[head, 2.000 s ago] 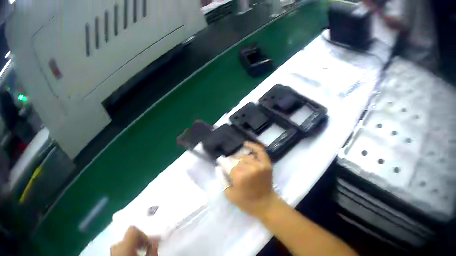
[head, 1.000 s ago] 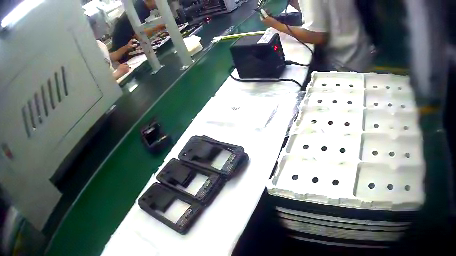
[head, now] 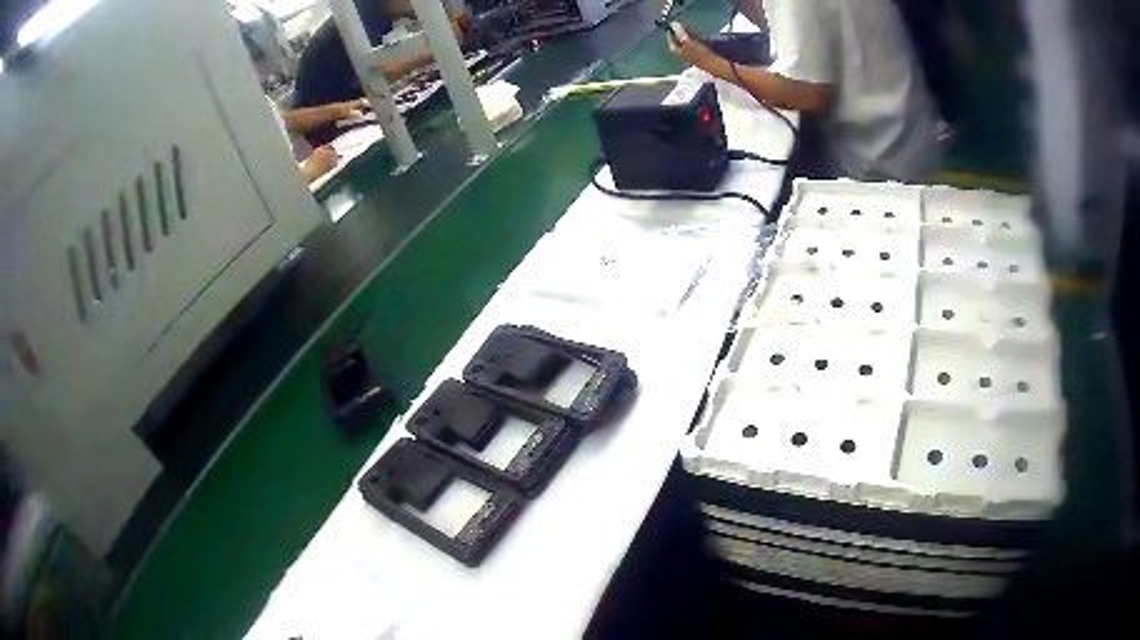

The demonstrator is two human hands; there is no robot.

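Observation:
Three black device housings lie side by side in a slanting row on the white-covered bench: the nearest housing [head: 413, 476], the middle housing [head: 464, 414] and the farthest housing [head: 519, 356]. Each has a solid block at its far-left end and a window opening at its right end, with the white cover showing through. Neither of my hands is in the picture, so whether they hold anything is hidden.
A black box with a red light and cables [head: 660, 140] stands at the bench's far end. A small black part [head: 354, 389] lies on the green conveyor [head: 283, 423]. Stacked white blister trays [head: 800, 478] stand right. A person [head: 850, 88] is beyond; a grey machine [head: 138, 213] is left.
Both my hands and the dark part near them have left the picture. The camera has turned towards the trays and far bench end. The small black part has moved nearer along the conveyor.

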